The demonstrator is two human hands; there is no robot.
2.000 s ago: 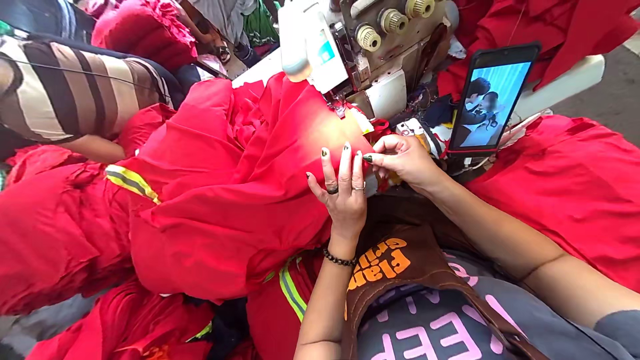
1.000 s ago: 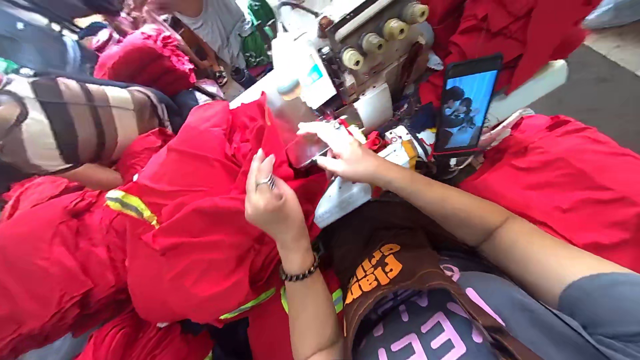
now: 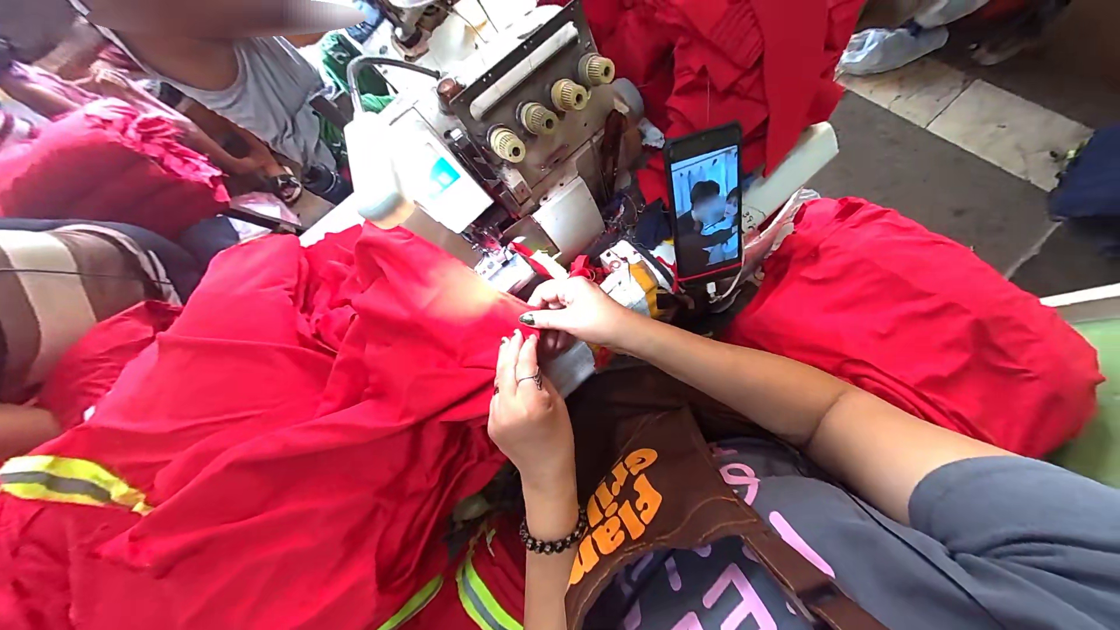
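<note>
Red fabric (image 3: pixel 289 394) with reflective strips lies heaped from the left up to the front of an overlock sewing machine (image 3: pixel 534 114). My right hand (image 3: pixel 582 311) pinches the edge of this fabric between thumb and fingers, just below the machine's presser area. My left hand (image 3: pixel 529 407), wearing a ring, rests its fingertips on the same edge right beside the right hand; whether it grips the cloth is hard to tell. The needle area is partly hidden behind the raised cloth.
A smartphone (image 3: pixel 705 206) stands upright right of the machine, with a cable below it. More red fabric (image 3: pixel 910 324) is bundled at the right, and another red pile (image 3: pixel 735 70) lies behind. At the left are a person in striped clothing (image 3: pixel 70 289) and another in a grey top (image 3: pixel 254 96).
My left hand, raised apart from the right one a second ago, is now beside it at the cloth's edge. My right hand has come back from the machine's front, and the fabric there is spread out again.
</note>
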